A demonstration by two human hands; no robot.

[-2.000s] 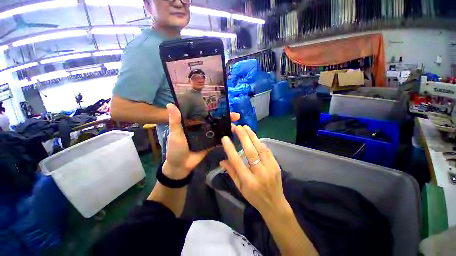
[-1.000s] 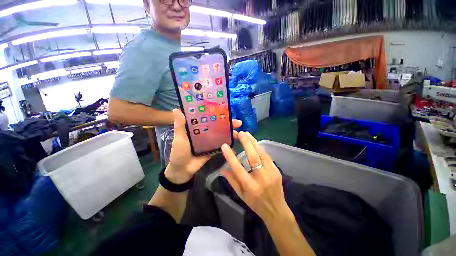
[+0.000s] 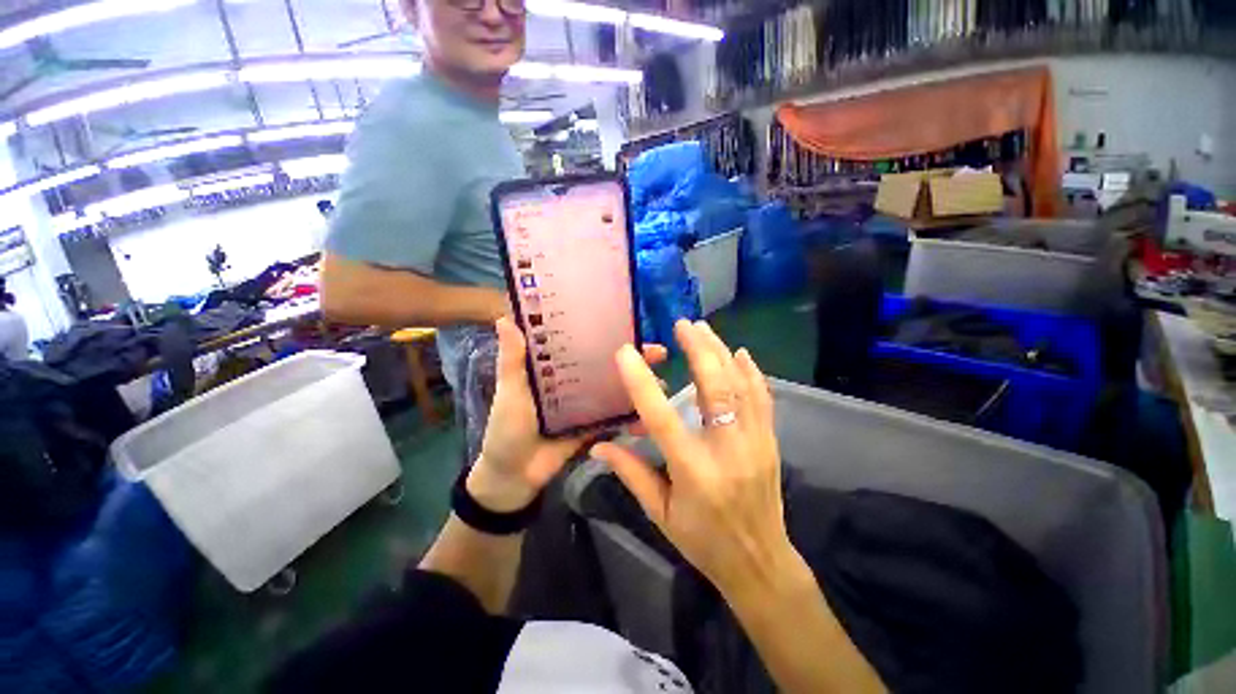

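Observation:
A smartphone [image 3: 569, 305] is upright in the middle of the view, its screen lit with a list of rows on a pale pink background. My left hand [image 3: 512, 441] grips its lower part, with the thumb along the left edge and fingertips showing at the right edge. A black band is on that wrist. My right hand [image 3: 712, 454] is beside the phone's lower right, fingers apart and holding nothing, the index fingertip close to the screen's edge. Whether it touches the phone I cannot tell. A ring is on one finger.
A person [image 3: 420, 190] stands behind the phone. A grey bin [image 3: 949, 461] with dark cloth is right in front of me. A white wheeled bin [image 3: 264, 468] stands left. A blue bin [image 3: 1003, 325], blue bags [image 3: 664, 203] and a cardboard box [image 3: 938, 197] are farther back.
The phone screen went from a camera picture to app icons, then to a list. The phone is lower and slightly farther right. My right hand's fingers have risen beside it.

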